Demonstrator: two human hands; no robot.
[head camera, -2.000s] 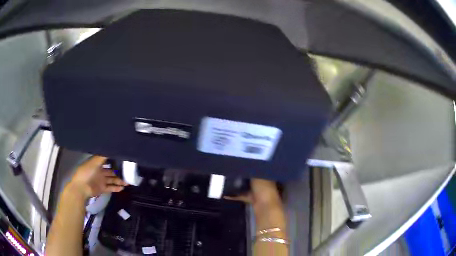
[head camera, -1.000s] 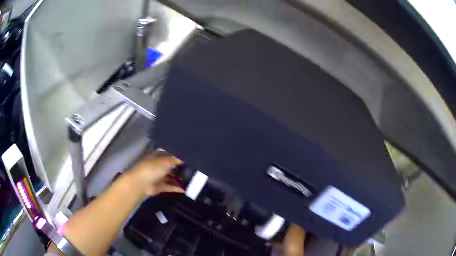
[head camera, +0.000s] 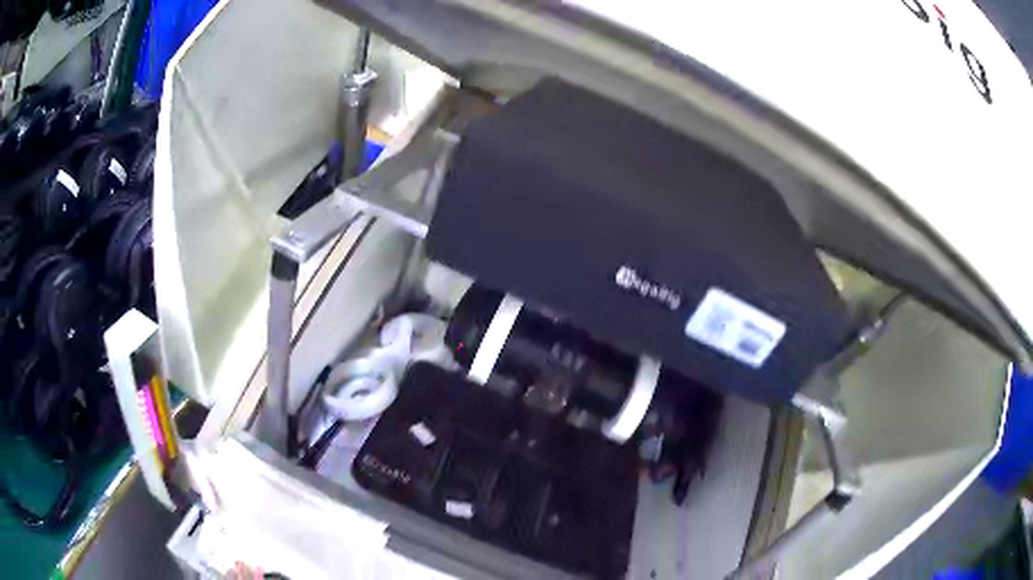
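Observation:
The test fixture has two upright white rings (head camera: 495, 340) with black round parts beside them. Whether these are headphone ear cups I cannot tell. A tiny red light shows at the left one. The black fixture base (head camera: 498, 476) with small white stickers lies in front. The large inner black box (head camera: 634, 227), with a MegaSig plate and white label, hangs above and hides the top of the fixture. A small patch of skin at the bottom edge looks like part of my left hand (head camera: 242, 572), mostly cut off. My right hand is out of the picture.
The white lid (head camera: 793, 102) stands open overhead, with metal hinge arms at both sides. White round parts (head camera: 360, 387) lie left of the base. A side guard (head camera: 147, 408) with a pink strip stands front left. Black headphones (head camera: 57, 306) are heaped on the green bench.
Both hands have come away from the fixture, leaving the white rings uncovered. The view has drawn back, so the headphone heap and the lid's outside now show.

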